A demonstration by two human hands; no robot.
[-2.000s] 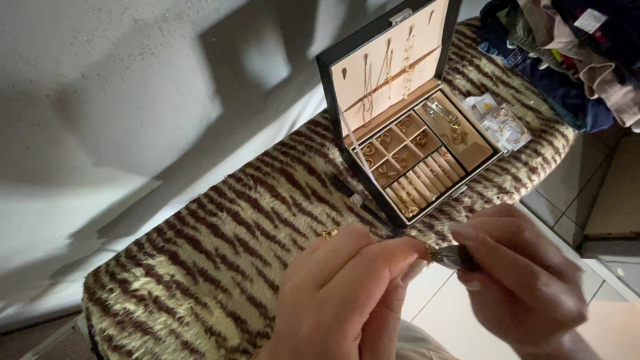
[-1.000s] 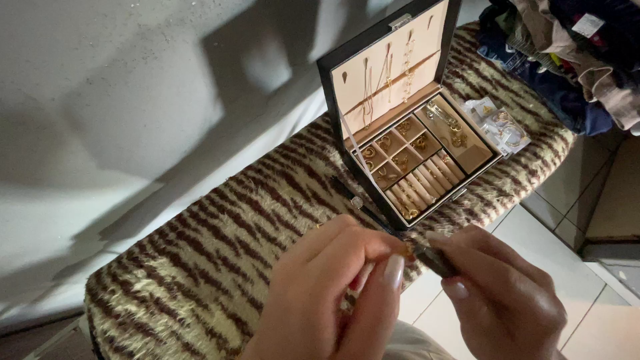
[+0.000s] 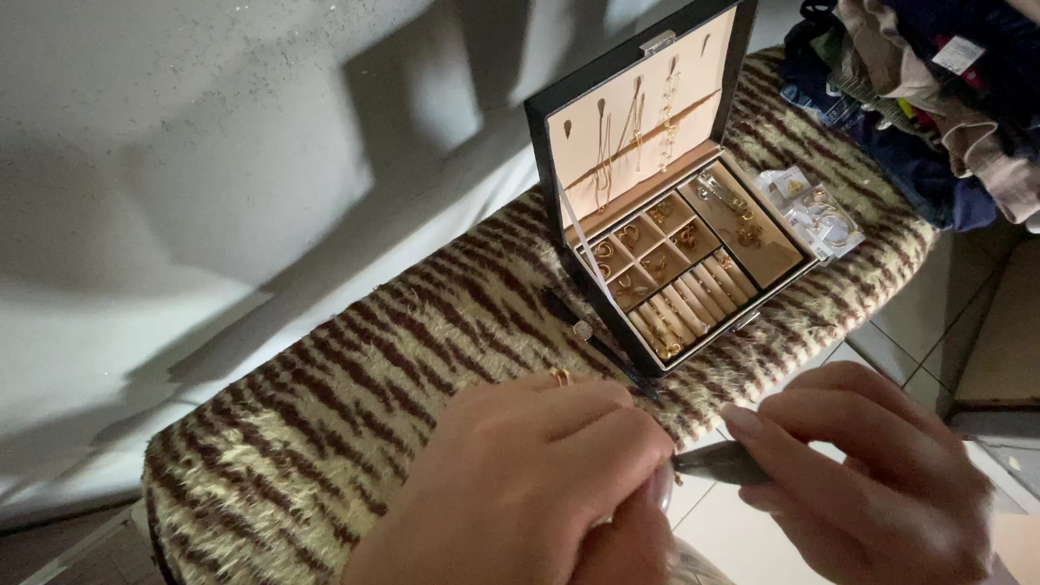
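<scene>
My left hand (image 3: 544, 479), back turned up, has its thumb and fingers pinched together at bottom centre; what lies between them is mostly hidden, though a tiny gold-coloured bit shows by the fingertips. In my right hand (image 3: 869, 471) is a dark pointed tool (image 3: 727, 461), its kind unclear, with its tip at the left fingertips. Beyond both hands an open black jewelry box (image 3: 591, 280) holds rings, earrings and chains, and necklaces (image 3: 605, 158) hang inside its lid. A gold ring (image 3: 561, 376) shows just behind my left hand. Left of the box lies a dark-strapped wristwatch (image 3: 582, 330).
The box stands on a bench with a tiger-striped plush cover (image 3: 325, 406), against a grey wall (image 3: 244, 122). Small clear packets of jewelry (image 3: 821, 219) lie right of the box. Folded clothes (image 3: 918, 106) are piled at the upper right. Tiled floor (image 3: 747, 520) shows below.
The dark tool was angled down to the right one second ago and now lies nearly level. My left hand has turned, showing more of its back. The box has stayed put.
</scene>
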